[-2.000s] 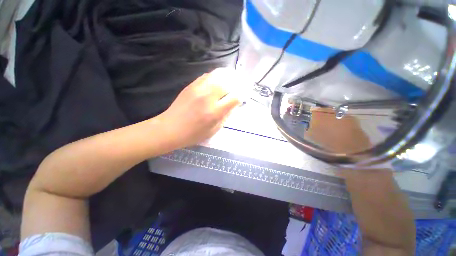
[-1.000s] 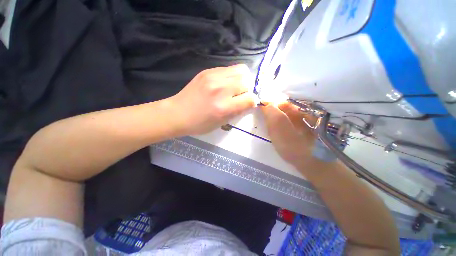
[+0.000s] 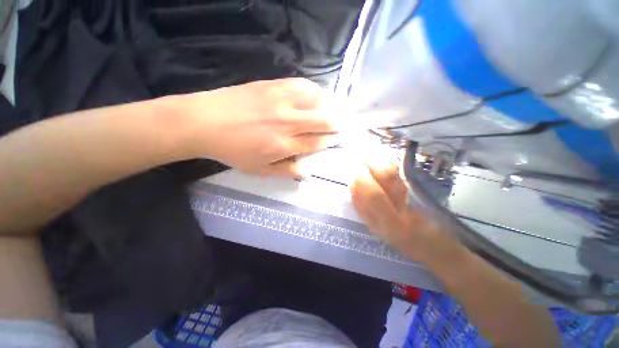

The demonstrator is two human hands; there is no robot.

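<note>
The black garment cloth [image 3: 203, 47] lies bunched at the left and behind my left hand. My left hand [image 3: 271, 126] lies on it just left of the needle area, fingers pointing right into strong glare. My right hand [image 3: 380, 197] is at the front right of the needle area, fingers bent, its fingertips washed out by the light. Whether either hand pinches cloth cannot be made out. The white sewing machine head [image 3: 400, 88] with a blue stripe overhangs at the right. The presser foot and needle are lost in the glare.
A curved metal bar [image 3: 475, 245] arches over my right forearm. A ruler tape [image 3: 285, 223] runs along the table's front edge. A blue basket [image 3: 434, 319] stands below at the right, another blue basket [image 3: 197, 326] at the lower left. Dark cloth [image 3: 136, 251] hangs over the table's left end.
Since one second ago my left hand has flattened and its forearm has risen in view. My right hand has moved lower, its fingertips now apart from my left hand. The view has shifted.
</note>
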